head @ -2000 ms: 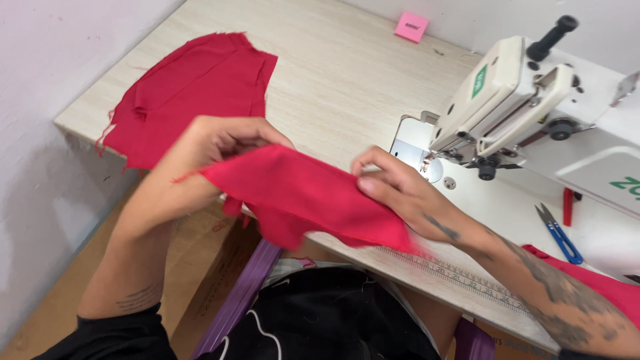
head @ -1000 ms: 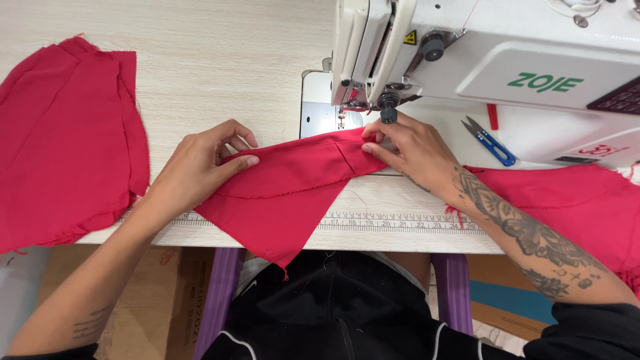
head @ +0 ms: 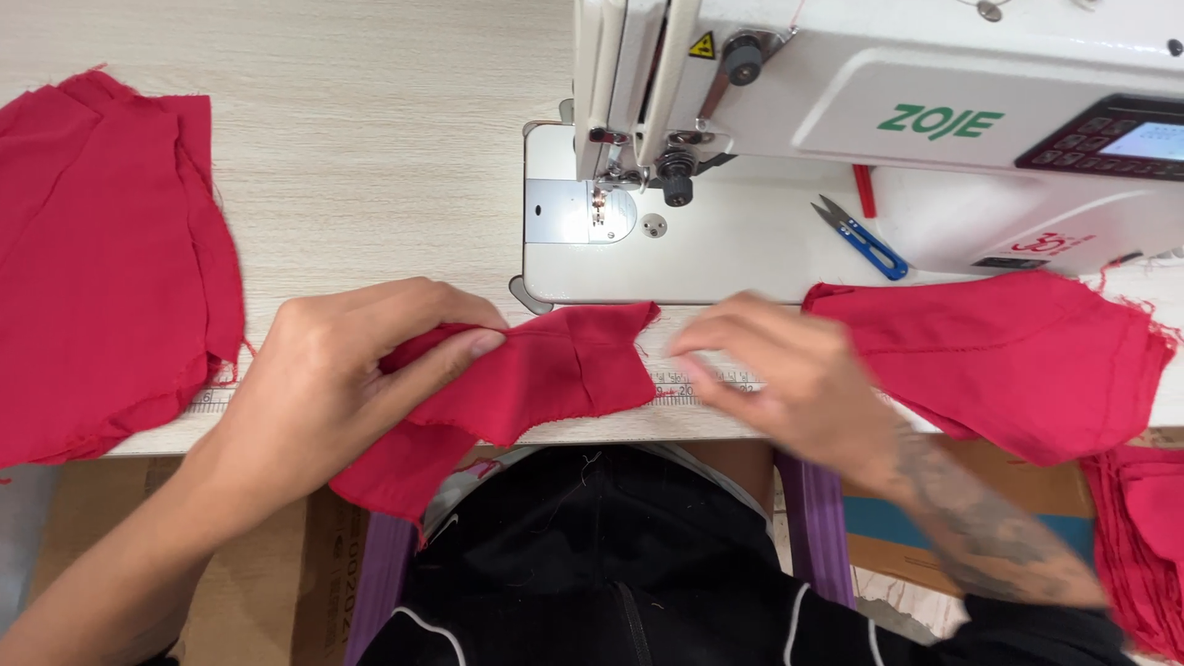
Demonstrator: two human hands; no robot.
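My left hand pinches a red fabric piece between thumb and fingers at the table's front edge. A seam crosses the piece, and its lower left end hangs over the edge. Just right of the fabric, my right hand is blurred, with thumb and fingers apart and nothing seen between them. Behind the fabric stands a sewing machine, a ZOJE, with its presser foot above the needle plate and no cloth under it.
Red fabric pieces lie stacked at left. More sewn red pieces lie at right, others hang below them. Blue thread snips and a red tool rest on the machine bed. A measuring tape runs along the front edge.
One second ago both hands held the red piece near the presser foot. My right hand has let go and is off its right end. The fabric is now nearer the front edge, more folded.
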